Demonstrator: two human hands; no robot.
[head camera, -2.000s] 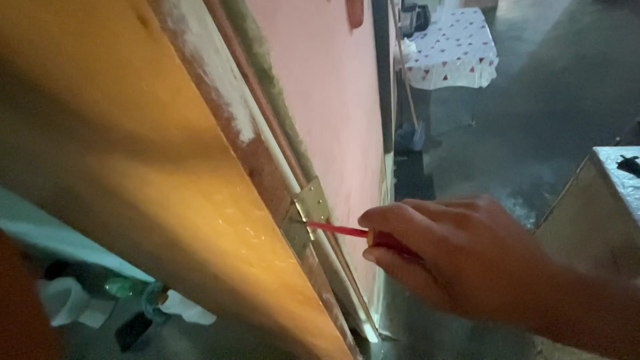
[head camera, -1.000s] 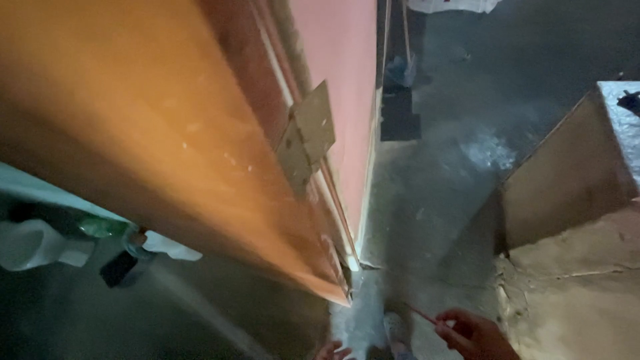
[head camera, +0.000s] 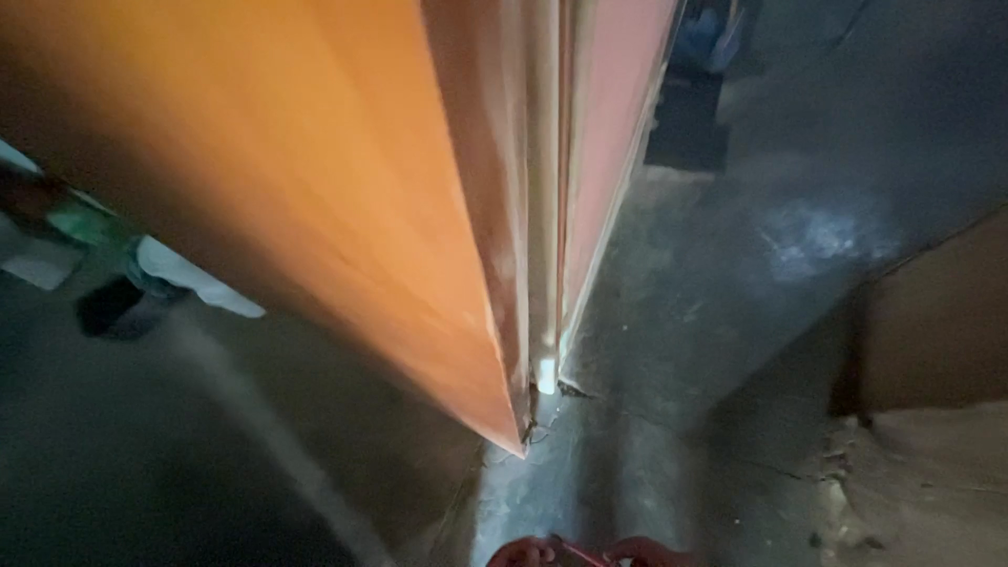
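Note:
Both hands are at the bottom edge, mostly cut off by the frame. My left hand (head camera: 521, 553) has curled fingers beside one end of a thin red screwdriver (head camera: 581, 550); whether it grips the tool is unclear. My right hand (head camera: 647, 553) is at the other end, with fingers closed around it. Above the hands stands an orange door panel (head camera: 339, 197), its edge close to the wooden door frame (head camera: 543, 197). The metal hinge is out of view.
A pink wall (head camera: 610, 118) adjoins the frame. Dark concrete floor (head camera: 669, 331) runs along its right, with a brown block-like object (head camera: 937, 323) beyond. A dark mat (head camera: 687, 122) lies near the wall. White and green items (head camera: 189, 276) are at left.
My right hand has moved from the hinge down to the bottom edge with the screwdriver. My left hand has come into view beside it. The view has tilted down, leaving the hinge outside it.

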